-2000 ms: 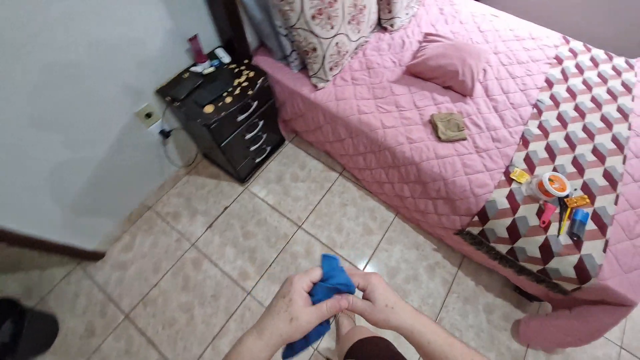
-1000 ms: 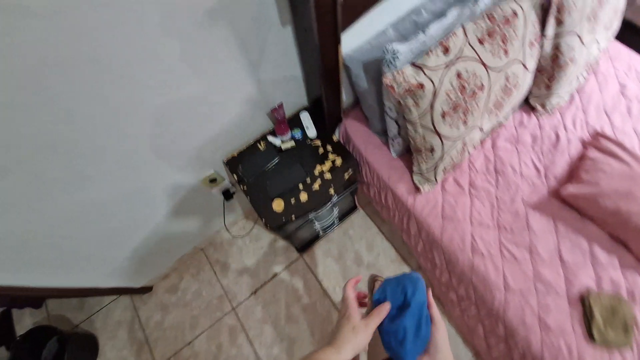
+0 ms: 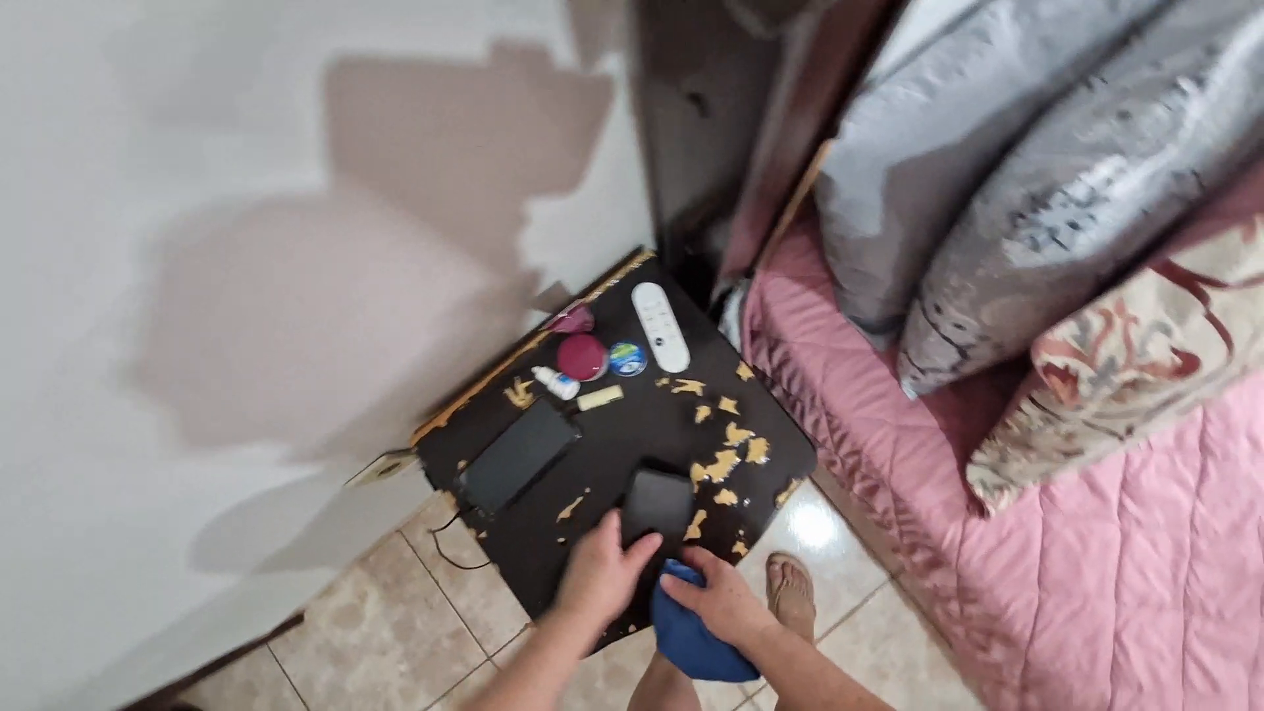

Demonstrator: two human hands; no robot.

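My right hand (image 3: 719,597) grips a folded blue cloth (image 3: 691,637) at the front edge of a dark nightstand (image 3: 592,454). Beside it, my left hand (image 3: 604,568) has its thumb and fingers at the near end of a black rectangular object (image 3: 660,502), perhaps a wallet or phone, on the nightstand top; whether it is lifted I cannot tell. A larger black flat device (image 3: 521,456) lies to the left. Farther back are a white remote control (image 3: 660,328), a round dark-red lid (image 3: 582,356), a small blue-green tin (image 3: 627,358), a small white bottle (image 3: 556,382) and a pale yellow block (image 3: 600,397).
The nightstand top has chipped tan patches. A pink quilted bed (image 3: 1106,583) with a grey pillow (image 3: 1047,217) and a floral pillow (image 3: 1136,365) stands at the right. The wall (image 3: 247,247) is at the left, and a thin black cable (image 3: 449,558) hangs beside the nightstand.
The view has moved close to the nightstand. My left hand has come off the blue cloth, which both hands held earlier, and reached the black object. The cloth is now in my right hand.
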